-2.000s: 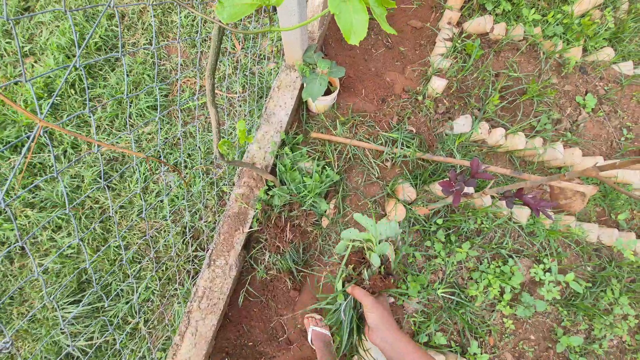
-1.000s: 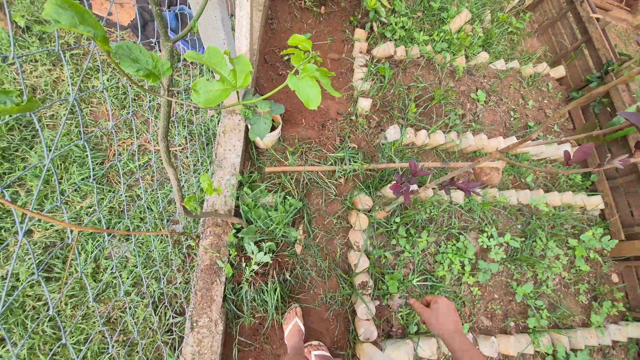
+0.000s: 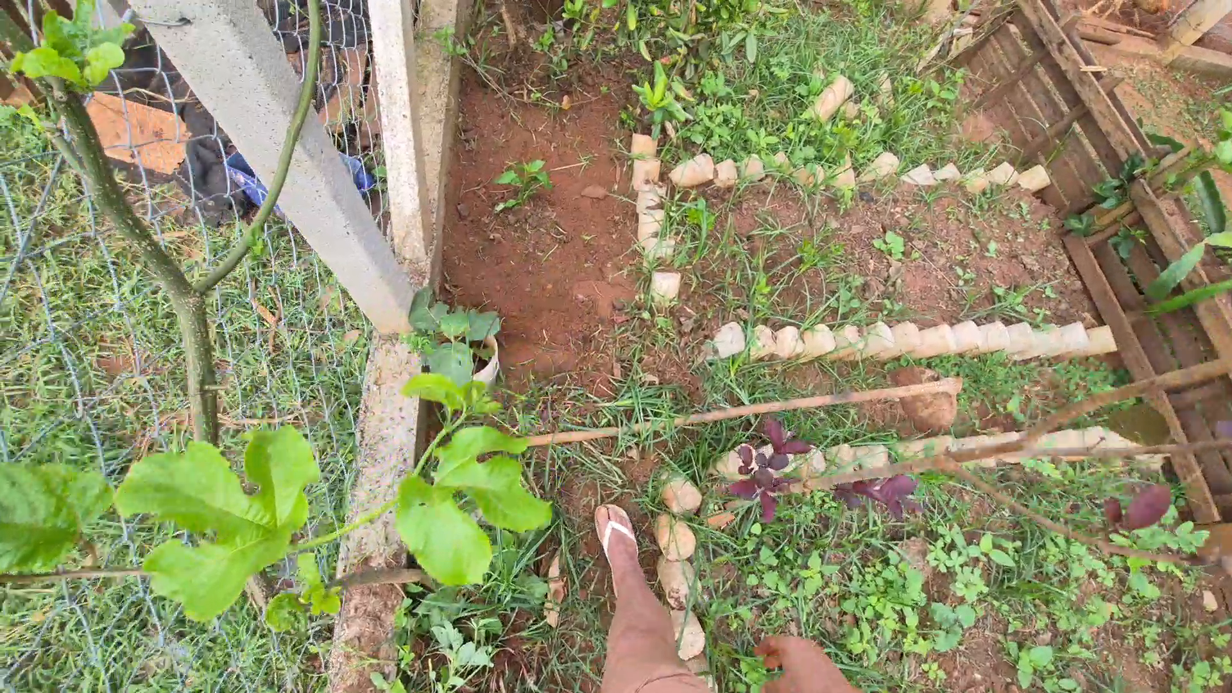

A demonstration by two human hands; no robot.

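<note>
My right hand (image 3: 801, 664) is at the bottom edge, partly cut off, over the weedy bed just right of a row of rounded edging pieces (image 3: 676, 581). Its fingers look curled, but whether they hold anything cannot be told. My left hand is out of view. One foot in a white-strapped flip-flop (image 3: 616, 529) stands on the grassy soil strip left of that row. Low leafy plants (image 3: 460, 647) grow between the foot and the concrete curb. Farther up the curb, a leafy plant (image 3: 457, 332) stands in a pale pot (image 3: 489, 364).
A wire fence (image 3: 87, 385) and concrete post (image 3: 289, 164) stand left, above the concrete curb (image 3: 371, 481). Vine leaves (image 3: 212, 520) hang close in front. A long stick (image 3: 751, 410) crosses the path. Purple-leaved branches (image 3: 962, 457) reach in from the right, near wooden slats (image 3: 1116, 308).
My right hand, earlier low beside a leafy plant near the foot, has moved right over the bed and toward the bottom edge. The view has shifted to show more ground ahead.
</note>
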